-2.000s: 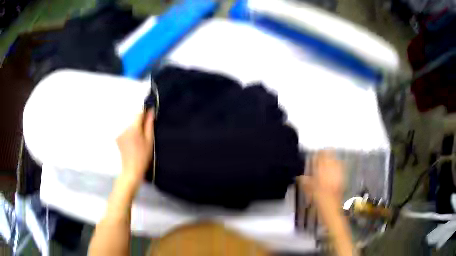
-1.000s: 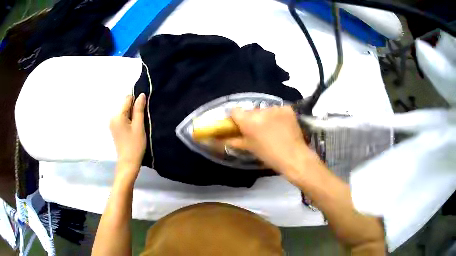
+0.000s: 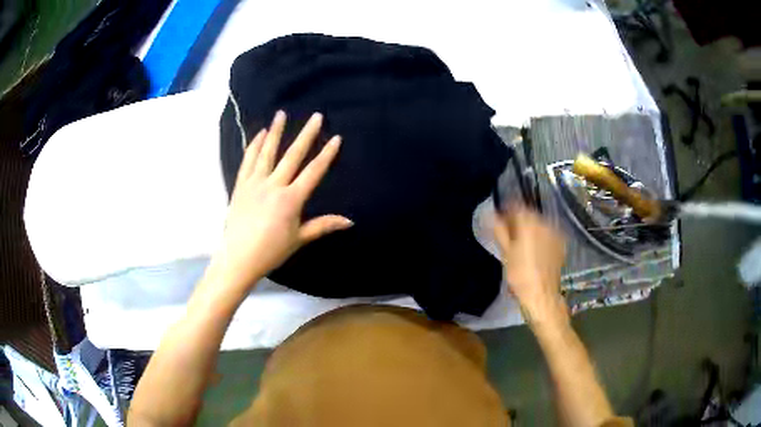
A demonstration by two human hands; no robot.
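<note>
A black garment (image 3: 375, 167) lies over the white padded form (image 3: 125, 183), with a thin cream line near its left edge. My left hand (image 3: 271, 196) lies flat on the garment's left part, fingers spread. My right hand (image 3: 530, 250) is blurred, just right of the garment's lower right edge; whether its fingers touch the cloth cannot be told. The steam iron (image 3: 613, 200), with a yellow-tan handle, rests on the grey layered pad (image 3: 576, 142) at the right, and no hand is on it.
A black cloth pile (image 3: 92, 75) lies at the upper left, beside a blue board (image 3: 183, 42). A brown woven basket (image 3: 33, 200) is at the left edge. A white-wrapped hose (image 3: 722, 211) runs right from the iron. White strips hang at the lower left.
The iron has moved from the garment to the grey pad, and my right hand has let go of it. My left hand has moved from the garment's edge onto the cloth, fingers spread.
</note>
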